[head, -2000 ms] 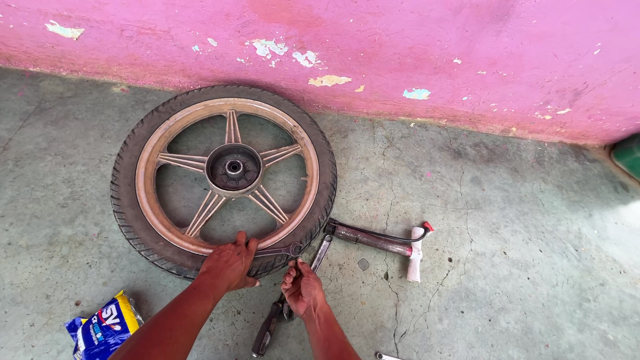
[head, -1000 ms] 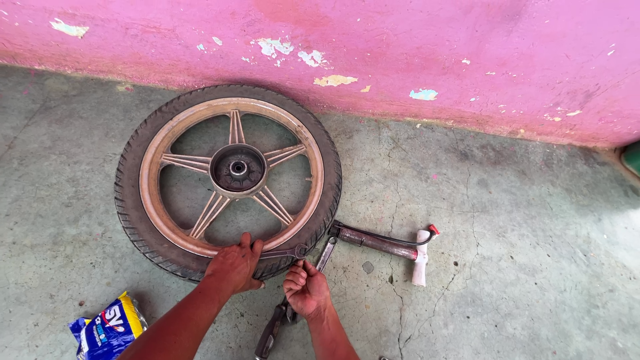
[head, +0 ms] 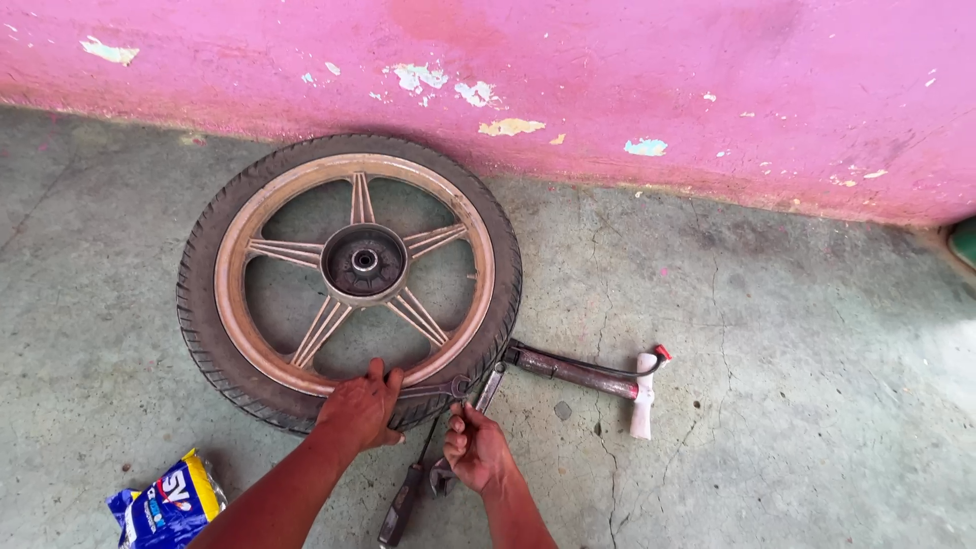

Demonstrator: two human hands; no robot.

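Observation:
A motorcycle wheel with a bronze five-spoke rim (head: 229,267) and black tyre (head: 202,335) lies flat on the floor. My left hand (head: 362,408) rests on its near edge and holds an open-end wrench (head: 427,390), whose jaw points right. Just below the jaw, my right hand (head: 474,450) has its fingertips pinched together; whether something small is between them cannot be told. Beside and below the right hand lie a long metal tool (head: 489,390), an adjustable wrench (head: 441,476) partly hidden by the hand, and a screwdriver (head: 400,507) with a dark handle.
A hand pump (head: 572,371) with a pale wrapped handle and black hose lies right of the tyre. A blue and yellow plastic packet (head: 171,503) sits at the lower left. The pink wall (head: 579,76) runs behind the wheel; a green object (head: 965,241) stands at the far right.
My right hand has shifted slightly down from the wrench's jaw, which now shows clearly. My left hand stays at the tyre's near edge. The wheel and pump lie as before.

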